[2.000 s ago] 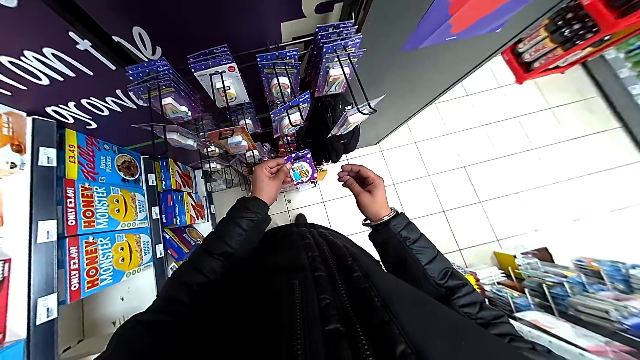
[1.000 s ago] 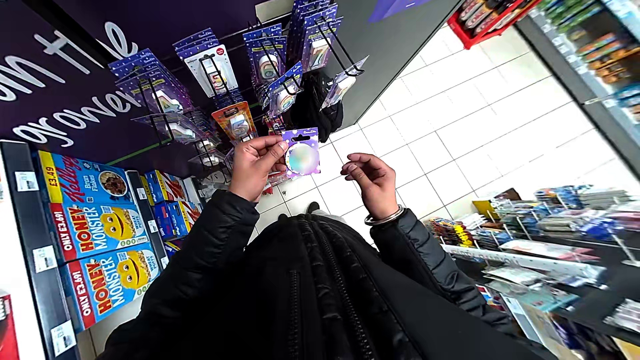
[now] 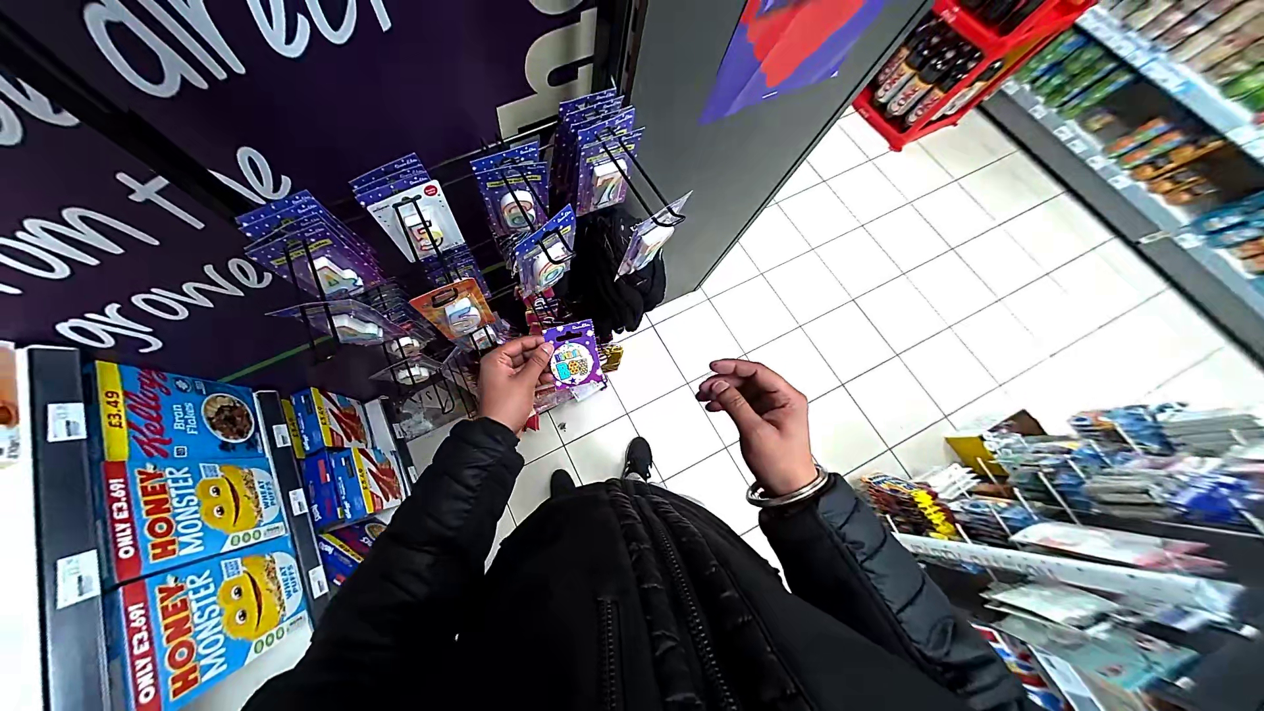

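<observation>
My left hand [image 3: 512,383] pinches the left edge of a small purple carded badge pack [image 3: 574,356] with a round colourful print, below the hanging display. My right hand [image 3: 762,423] is off to the right, raised over the floor with its fingers curled and fingertips close together; nothing shows in it. A metal bangle [image 3: 787,490] circles that wrist. Just beyond the left hand, number candle packs [image 3: 515,202] hang on wire hooks, with an orange pack [image 3: 455,308] among them.
Cereal boxes [image 3: 209,502] stand on a shelf at the left. A grey panel [image 3: 726,128] rises beyond the hooks. A red crate of bottles [image 3: 928,74] sits far right. Racks of packaged goods [image 3: 1086,494] stand at the lower right. Black fabric items [image 3: 614,267] hang beside the candle packs.
The pack in my left hand shows a pale, shiny face one second ago and its printed face now. My right hand stays apart from it. The view has shifted.
</observation>
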